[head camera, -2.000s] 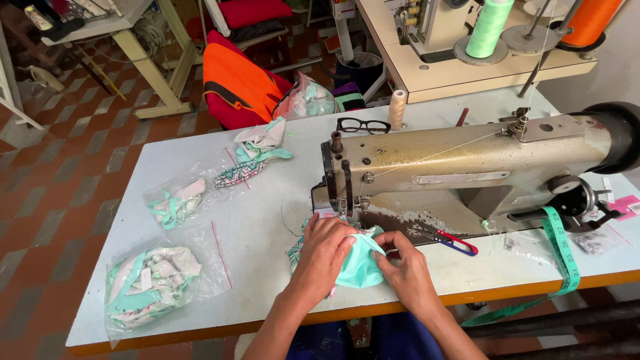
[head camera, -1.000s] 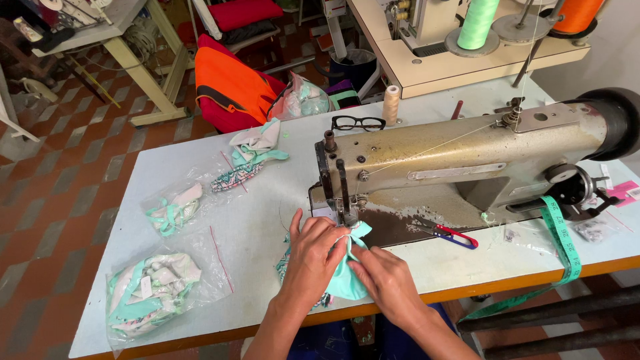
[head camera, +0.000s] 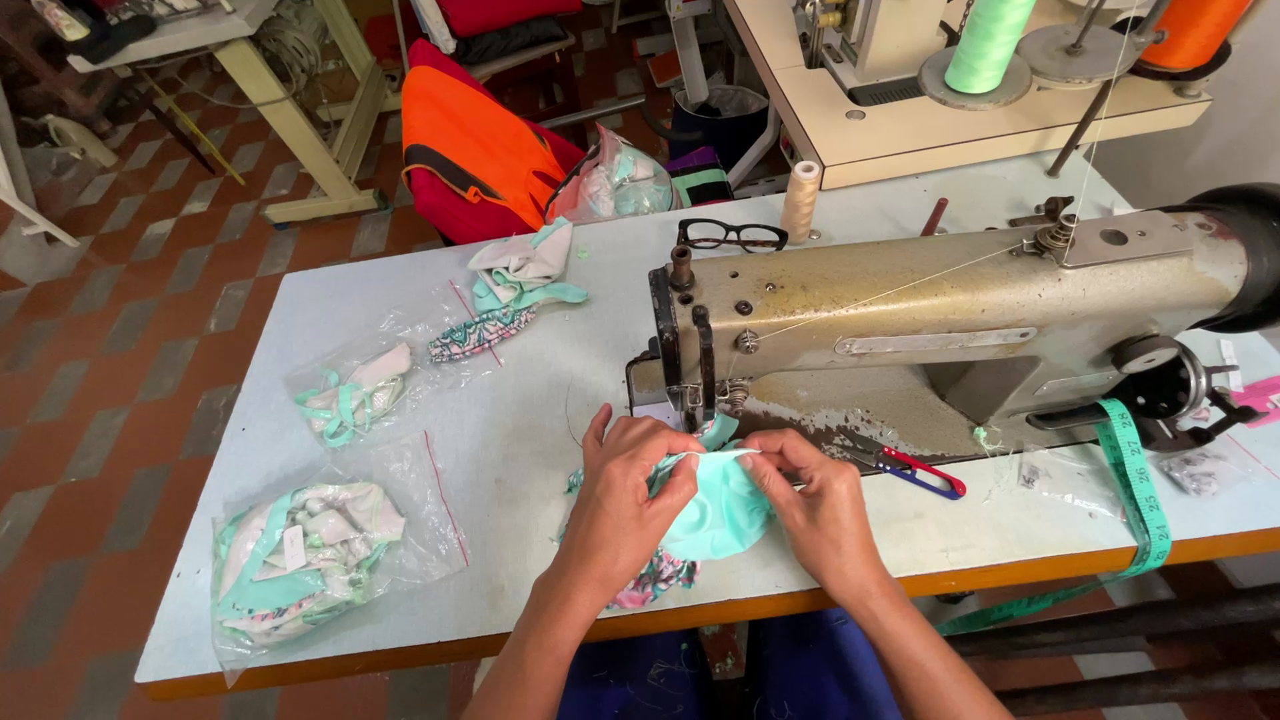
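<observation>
Both hands pinch the upper edge of a mint-green fabric piece (head camera: 718, 505) just in front of the sewing machine (head camera: 900, 320). My left hand (head camera: 632, 490) grips the edge at its left end, thumb against fingers. At the right end, my right hand (head camera: 815, 495) pinches the same edge, which stretches between them. Patterned fabric (head camera: 655, 580) lies below and behind my left hand. The machine's needle area is partly hidden by fabric and fingers. Thread snips (head camera: 918, 474) with red and blue handles rest on the machine bed, right of my right hand.
Plastic bags with mint and white garments (head camera: 300, 565) lie at the left, near another fabric bundle (head camera: 515, 285). Eyeglasses (head camera: 732, 236) and a beige thread cone (head camera: 801, 200) stand behind the machine. A green tape measure (head camera: 1135, 490) hangs over the table's front edge.
My hands have moved apart from their closer position a second ago, and the mint fabric's edge is now spread between them.
</observation>
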